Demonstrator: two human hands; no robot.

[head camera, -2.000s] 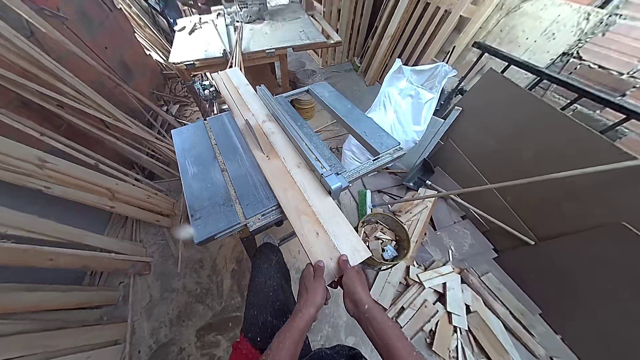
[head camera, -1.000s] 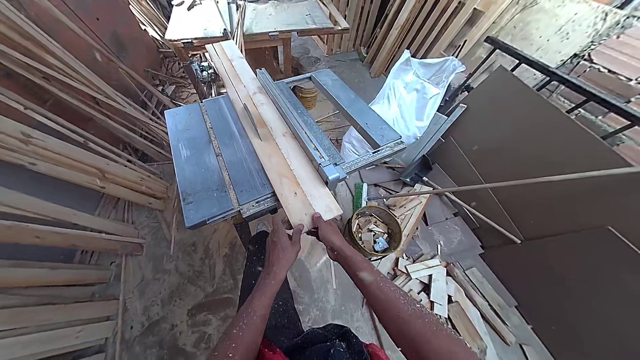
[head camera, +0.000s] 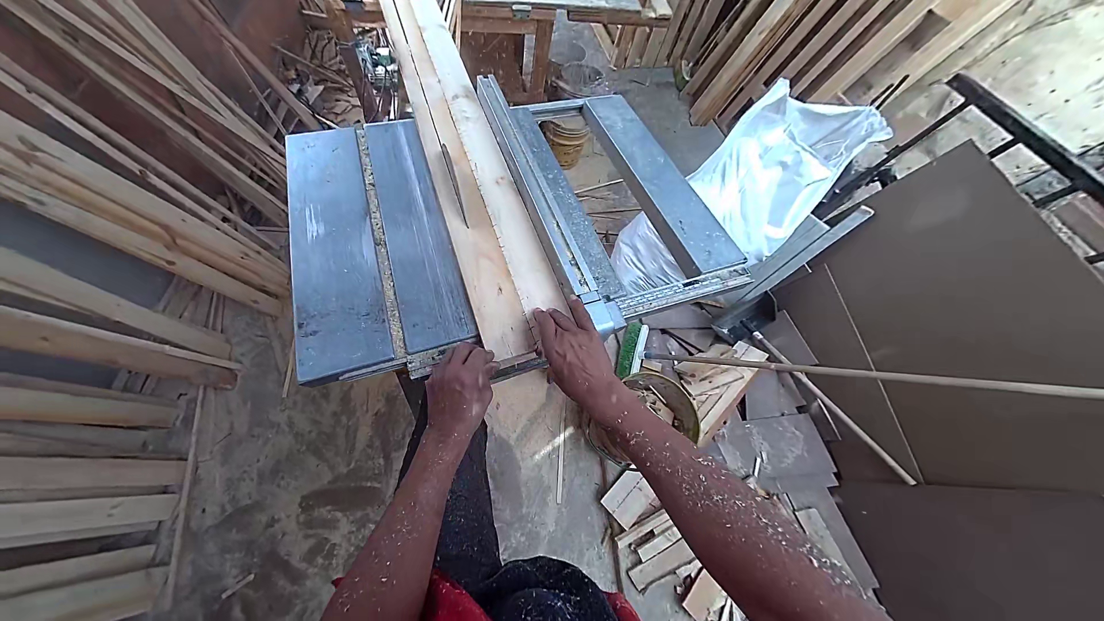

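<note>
A long wooden board (head camera: 483,267) lies on the metal table of a table saw (head camera: 336,250), with the saw blade (head camera: 454,185) standing up through a cut along it. The rip fence (head camera: 539,190) runs beside the board's right edge. My left hand (head camera: 461,388) is at the near left corner of the board, its fingers curled at the end; their exact hold is partly hidden. My right hand (head camera: 573,354) presses on the board's near right end, close to the fence, with its fingers bent over the wood. Sawdust covers my right forearm.
Long wood strips (head camera: 103,198) lean at the left. Offcuts (head camera: 655,535) and a bucket of scraps (head camera: 664,405) lie at the lower right, near a green-bristled broom (head camera: 632,349). A white plastic bag (head camera: 750,181) and large brown panels (head camera: 957,345) stand at the right.
Both hands have moved forward with the board, whose near end now lies at the front edge of the saw table. Before, that end stuck out over the edge toward me.
</note>
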